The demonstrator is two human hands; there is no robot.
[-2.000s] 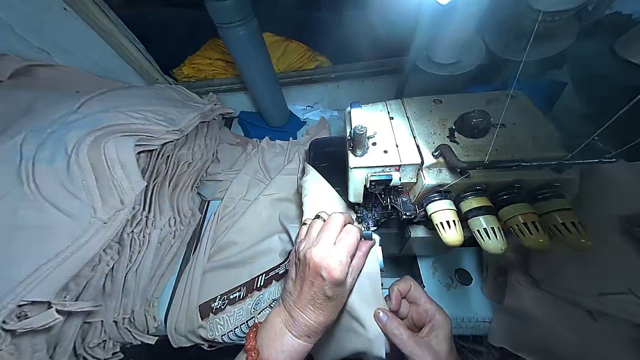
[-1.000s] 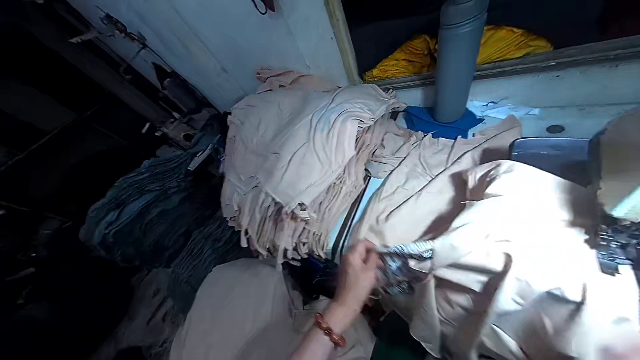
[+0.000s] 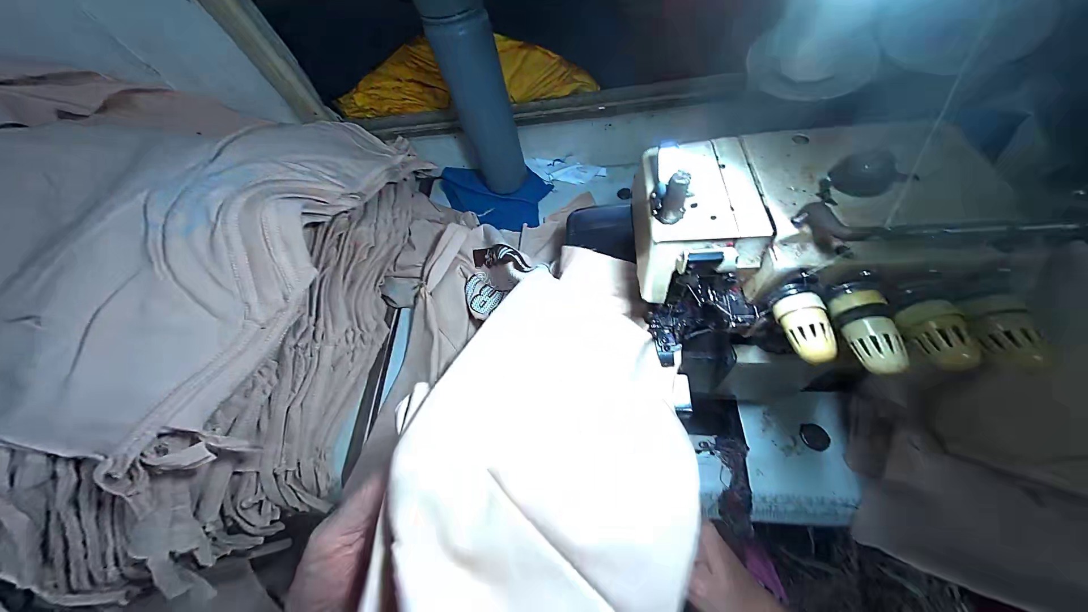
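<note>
A beige fabric garment piece (image 3: 544, 442), brightly lit, is held up in front of the sewing machine. My left hand (image 3: 336, 548) grips its left side near the bottom of the view; the fingers are partly hidden by cloth. At its lower right edge is my right hand (image 3: 727, 574), mostly covered by the fabric, so its fingers do not show. The overlock sewing machine (image 3: 701, 191) stands behind and to the right, its needle area (image 3: 701, 306) uncovered by the piece. A printed part of beige cloth (image 3: 489, 293) lies crumpled behind the held piece.
A tall stack of beige garment pieces (image 3: 212, 280) fills the left side. A grey pipe (image 3: 480, 93) rises from blue cloth (image 3: 493, 197) behind. Yellow tension knobs (image 3: 803, 323) line the machine's front. More beige fabric (image 3: 986, 459) hangs at the right, and yellow cloth (image 3: 544, 72) lies beyond the ledge.
The view swung left to the stacks and back. One second ago a hand reached beside the stack; now both hands are at a raised fabric piece. Two seconds ago they were at the needle area.
</note>
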